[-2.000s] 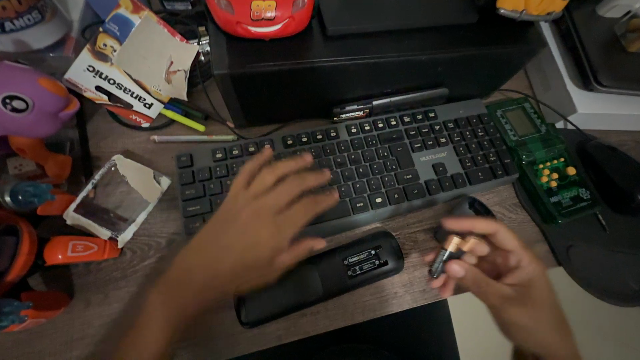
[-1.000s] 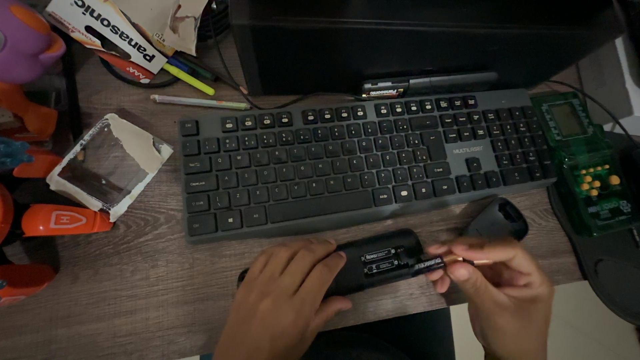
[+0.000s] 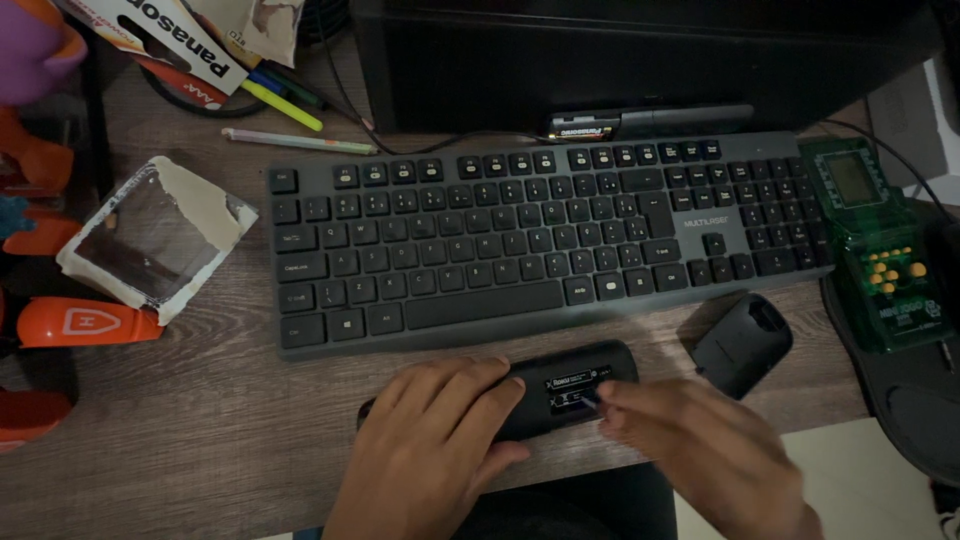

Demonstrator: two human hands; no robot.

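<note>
A black remote control [image 3: 525, 427] lies back side up below the keyboard, its battery compartment [image 3: 574, 390] uncovered. My left hand [image 3: 442, 427] is spread over the remote's left part and grips it, hiding much of that end. At the compartment's lower right edge are the fingertips of my right hand [image 3: 675, 427], drawn together and blurred. Something small and pale shows by the fingertips; whether a battery is between them cannot be told. The loose black battery cover [image 3: 742, 345] rests on the desk, above and right of my right hand.
Behind the remote lies a black keyboard [image 3: 480, 240]. A Panasonic battery [image 3: 583, 127] lies by the dark monitor base. A green handheld game [image 3: 877, 255] stands right. Left are a torn clear package [image 3: 161, 232], pens [image 3: 281, 103], a Panasonic card pack [image 3: 176, 41] and orange toy parts [image 3: 90, 322].
My left hand, over the keyboard at first, has come down onto the remote. My right hand, which held batteries to the right of the remote, is now at its compartment. The view has moved closer.
</note>
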